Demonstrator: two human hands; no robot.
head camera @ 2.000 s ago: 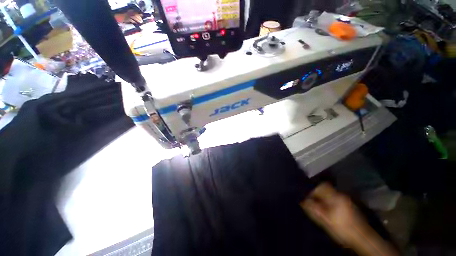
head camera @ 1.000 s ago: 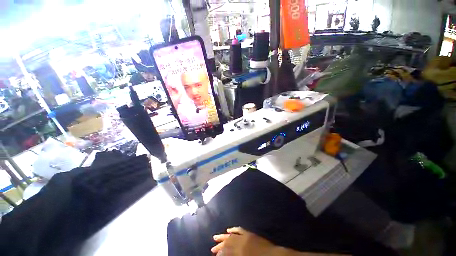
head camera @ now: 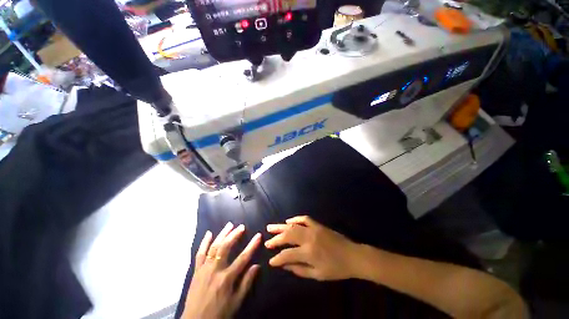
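Note:
A black garment panel (head camera: 330,180) lies on the white machine bed, its far part under the head of the white JACK sewing machine (head camera: 274,112). Folds in the cloth run toward the presser foot area (head camera: 245,187); the needle cannot be made out. My left hand (head camera: 223,271) lies flat on the cloth below the foot, fingers spread, a ring on one finger. My right hand (head camera: 312,249) rests on the cloth just right of it, fingers spread and slightly bent. Neither hand grips the cloth.
A heap of black cloth (head camera: 56,187) lies left of the machine. A thick dark tube (head camera: 103,50) slants down to the head's left end. A phone (head camera: 259,28) stands above the arm. Orange items (head camera: 453,20) sit on top and at the right end.
My left hand has come into view on the cloth. My right hand now lies beside it, below the foot. The cloth's far part has shifted up beneath the arm. The view has tilted down again.

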